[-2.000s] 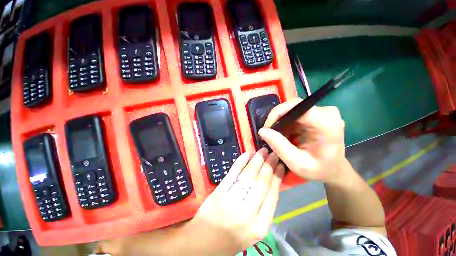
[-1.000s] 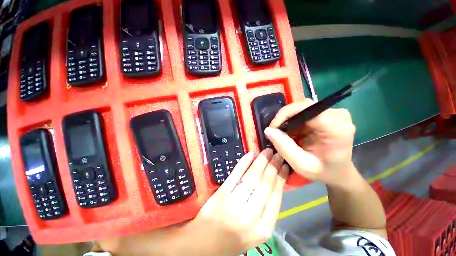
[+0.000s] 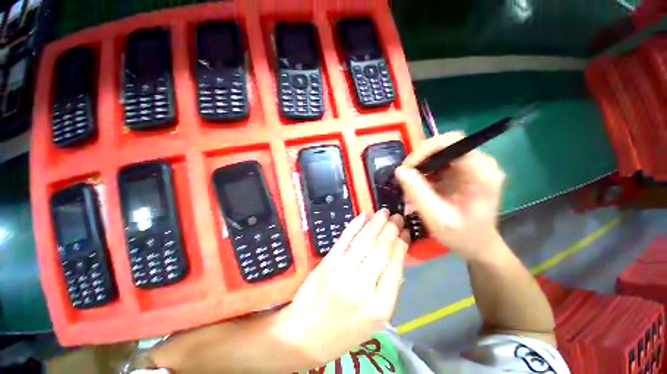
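A red foam tray [image 3: 183, 315] holds black keypad phones in two rows. My right hand [image 3: 461, 193] grips dark tweezers [image 3: 479, 139] like a pen, pale tips pointing up and right, away from the tray. Its thumb and fingertips are at the near-row right-end phone [image 3: 385, 159], covering part of it. My left hand [image 3: 347, 285] lies flat across the tray's near edge, fingers extended, fingertips at that phone's lower part. Whether they press on it or hold anything thin is hidden.
A thin dark object [image 3: 428, 118] lies beside the tray's right edge on the green belt [image 3: 541, 157]. Red trays are stacked at the far right [image 3: 632, 109] and lower right [image 3: 596, 325]. A yellow line [image 3: 439, 315] crosses the grey floor. Black trays [image 3: 16, 73] show at the upper left.
The whole tray's far row shows more fully as the view shifts. My right hand has moved slightly up along the right-end phone, and more of its keys show below my fingers.
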